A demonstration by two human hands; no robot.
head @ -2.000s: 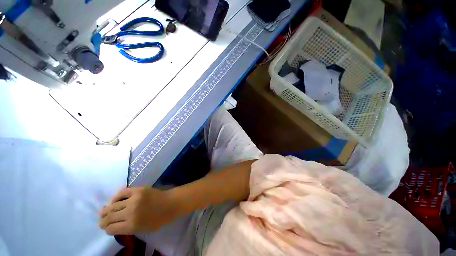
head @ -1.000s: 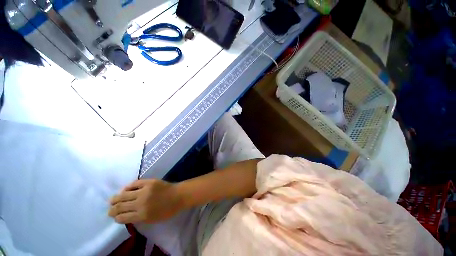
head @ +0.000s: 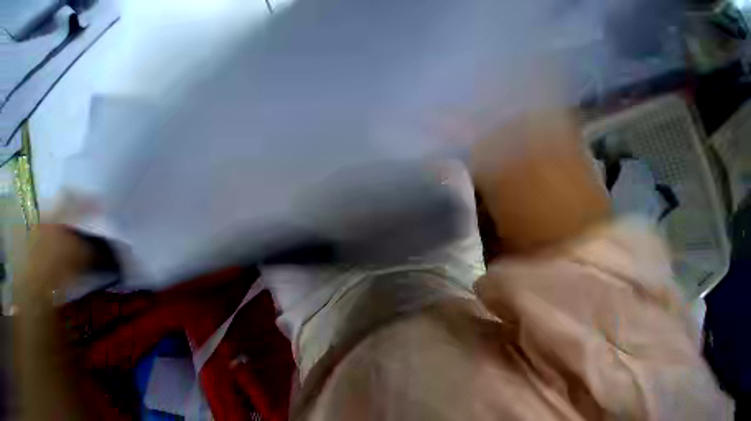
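A large light grey fabric panel (head: 313, 107) is spread in the air across the middle, strongly blurred, its lower edge darker. It hides most of the white table. My left hand (head: 70, 234) is blurred at the panel's left corner and holds it there. My right hand (head: 469, 131) is very blurred at the panel's right side; its fingers merge with the cloth, so its grip cannot be made out.
A red basket (head: 239, 362) with a blue and pale piece stands below the panel at the left. A cream perforated basket (head: 688, 181) with small grey and dark pieces is at the right. A yellow strip (head: 26, 181) lies at the far left.
The view has swung left. The panel has risen from the table and spread to the right. My right hand has moved up and right. My left hand has come into view.
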